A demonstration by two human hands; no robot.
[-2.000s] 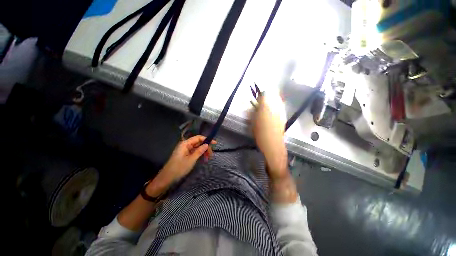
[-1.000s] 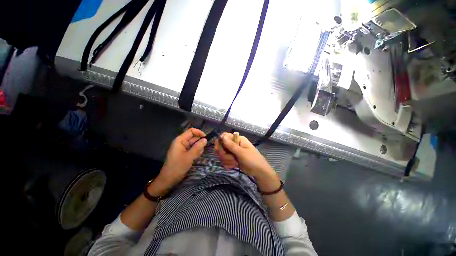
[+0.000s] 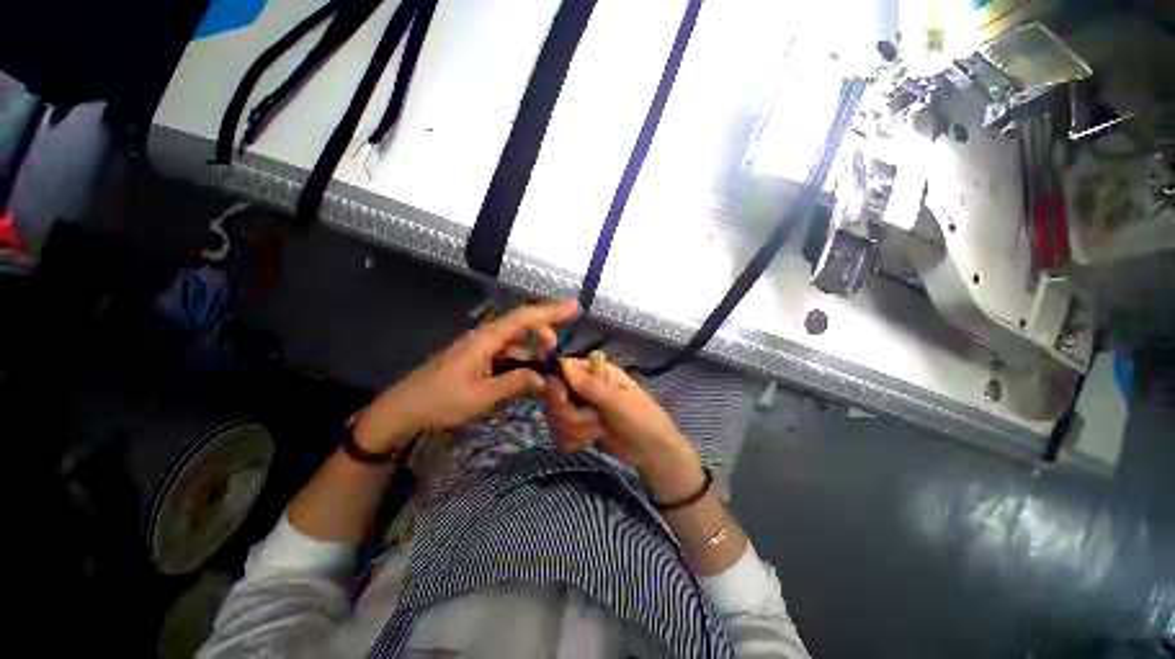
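Observation:
A narrow black strap (image 3: 640,148) runs down the white table and over its front edge to my hands. A second strap (image 3: 751,274) runs from the sewing machine's needle area (image 3: 861,193) over the edge toward my lap. My left hand (image 3: 479,370) is at the strap end, thumb and fingers around it, index finger reaching toward the table edge. My right hand (image 3: 608,409) is closed on the strap beside it. A small yellow part shows at my right fingers; the rest of that tool is hidden.
A wide black band (image 3: 531,142) lies mid-table. Several narrow straps (image 3: 351,116) hang at the table's left. The machine bed (image 3: 979,277) and a red piece (image 3: 1048,229) are at the right. A round object (image 3: 210,497) stands at lower left.
My right hand came back from above the table to the strap at my lap. Since then my left hand has shifted, its fingers now reaching nearer the table edge.

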